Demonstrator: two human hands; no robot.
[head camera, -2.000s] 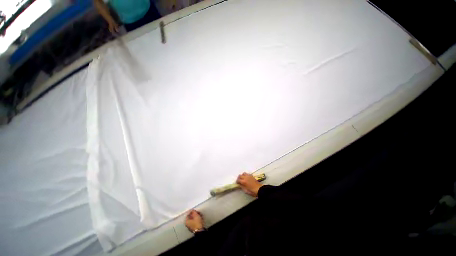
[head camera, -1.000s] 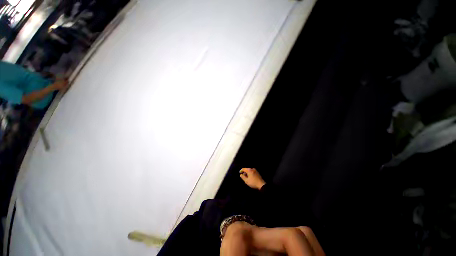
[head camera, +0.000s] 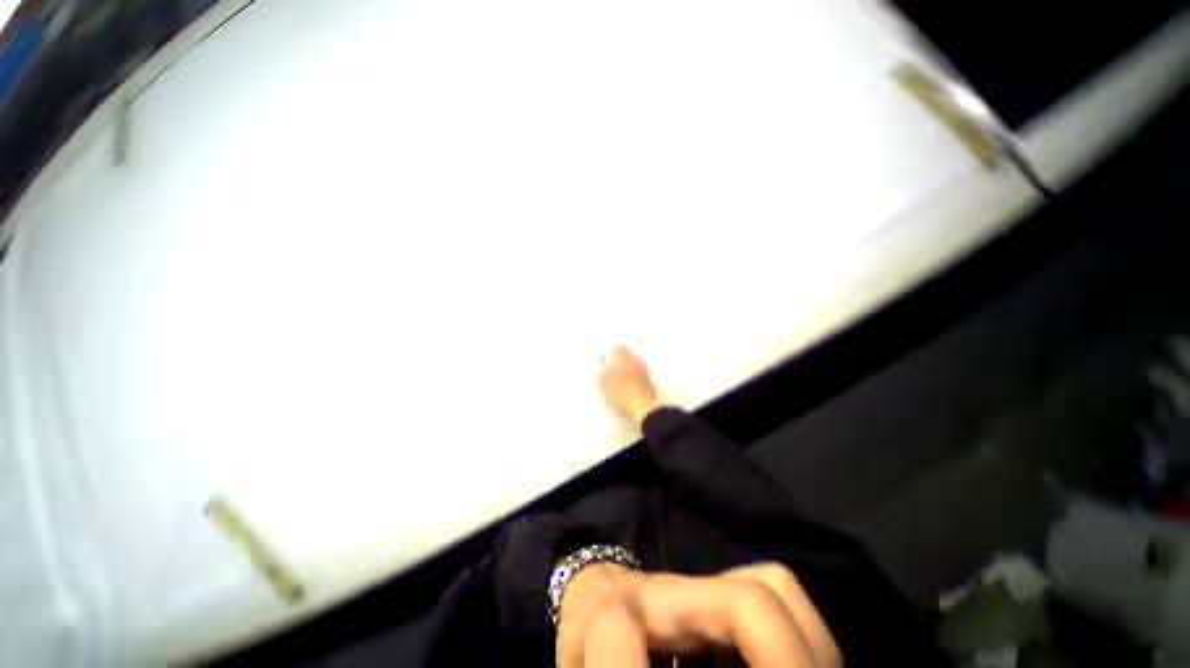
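White cloth (head camera: 431, 261) covers the long table and is overexposed, so its near edge is hard to see. My right hand (head camera: 626, 381), in a dark sleeve, is over the table's near border with its fingers bent; whether it pinches the cloth is unclear. My left hand (head camera: 698, 616), with a beaded bracelet, is raised close to the camera at the bottom, fingers curled and cut off by the picture's edge. A brassy metal bar (head camera: 255, 548) lies near the close edge at lower left. Another bar (head camera: 946, 115) lies at the cloth's right end.
A third bar (head camera: 122, 131) lies near the far edge at upper left. The pale table rim (head camera: 1109, 111) continues at upper right beyond a dark gap. White items and scraps (head camera: 1005, 600) are on the floor at lower right.
The view has swung back over the table. My right hand has moved from beside the table onto its near border. My left hand, which was at the near edge at first, is now raised by the camera.
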